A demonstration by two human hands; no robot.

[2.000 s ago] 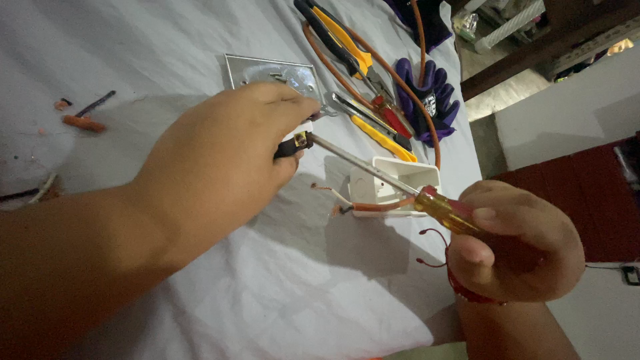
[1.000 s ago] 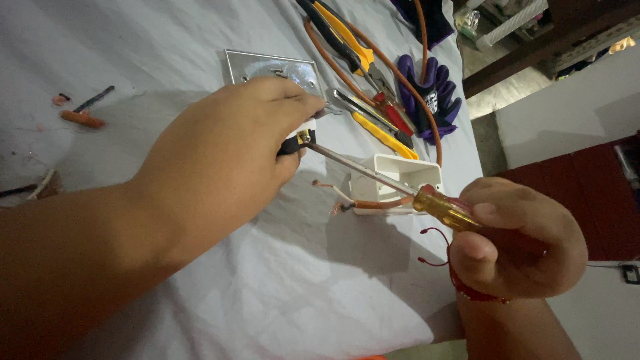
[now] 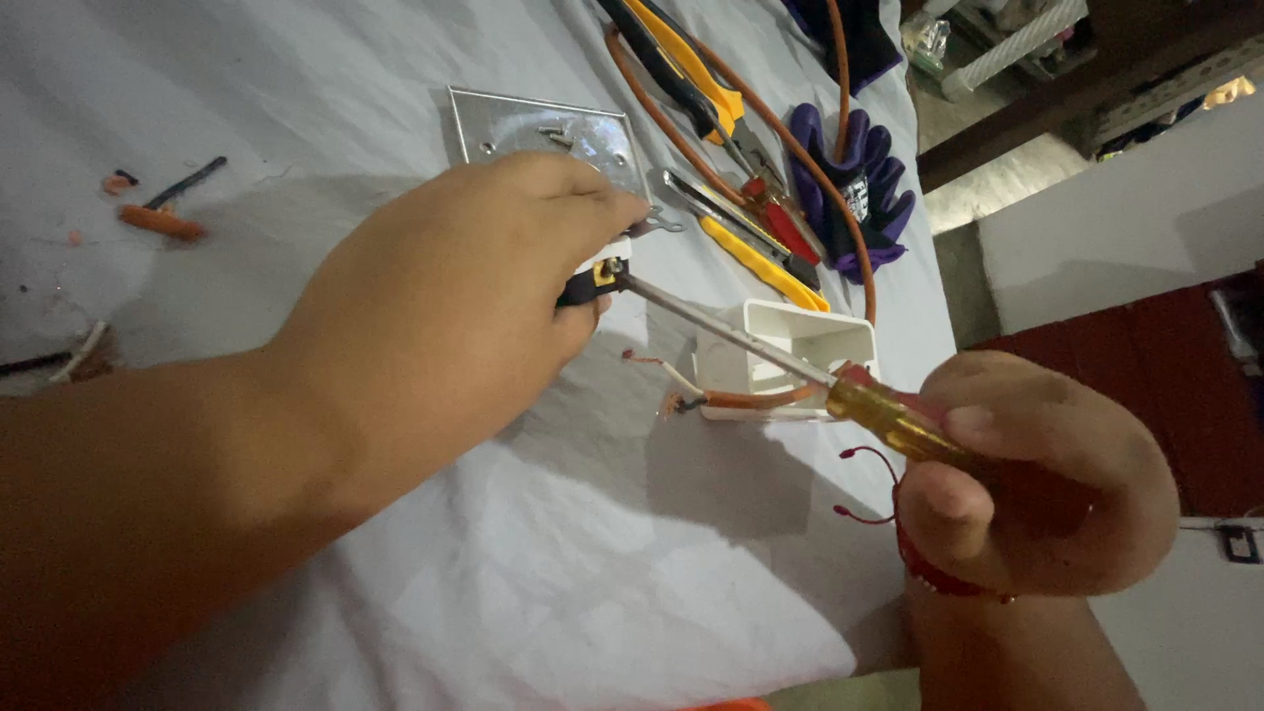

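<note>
My left hand [image 3: 474, 267] grips a small black and white electrical fitting [image 3: 592, 280] with a brass screw terminal; most of the fitting is hidden by the fingers. In my right hand [image 3: 1047, 474] is a screwdriver [image 3: 731, 336] with a clear amber and red handle, its tip at the terminal. Below the shaft, a white plastic electrical box [image 3: 859, 341] rests on the cloth. An orange-sheathed cable [image 3: 755, 400] with stripped white and black wires lies at the box. Behind my left hand lies a metal faceplate [image 3: 504, 117] with small screws on it.
Yellow-and-black pliers [image 3: 681, 69], a yellow utility knife [image 3: 760, 262], a red-handled tool [image 3: 790, 225] and purple work gloves [image 3: 854, 193] lie beyond the box, with orange cable [image 3: 859, 232] looping among them. Cable scraps [image 3: 163, 222] lie at left on the white cloth [image 3: 592, 592].
</note>
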